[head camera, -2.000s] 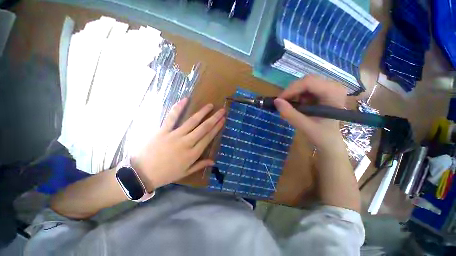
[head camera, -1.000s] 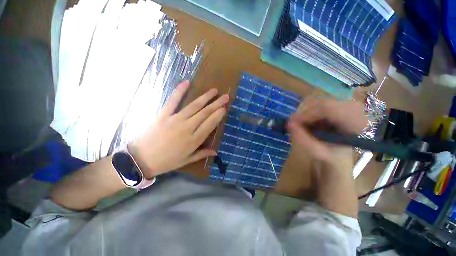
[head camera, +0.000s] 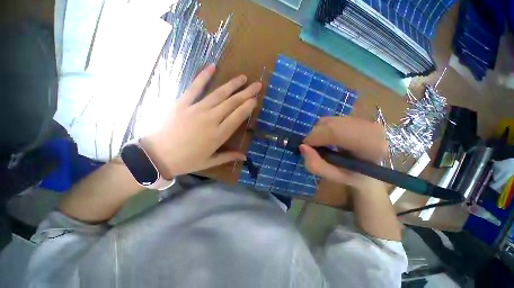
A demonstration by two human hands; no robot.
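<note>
A blue gridded panel [head camera: 301,95] lies flat on the brown tabletop before me. A long thin ribbon [head camera: 261,84] runs along its left edge. My left hand [head camera: 203,126] lies flat with fingers spread beside that edge, fingertips at the ribbon, holding nothing. My right hand [head camera: 344,149] grips the soldering iron [head camera: 389,174] like a pen. Its metal tip points left, at the panel's left edge about halfway down; whether it touches is unclear. A small black piece [head camera: 251,167] lies at the panel's lower left.
White strips [head camera: 113,56] and long ribbon leads [head camera: 194,48] lie at left. A panel stack [head camera: 377,36] sits on a green sheet [head camera: 338,49] at top right. A loose heap of short ribbon [head camera: 414,126], a black iron stand [head camera: 457,132] and scissors [head camera: 506,194] are at right.
The iron's tip has moved down the panel, from near its top left corner to about halfway along the left edge. My left hand stays beside the panel. The whole view has shifted.
</note>
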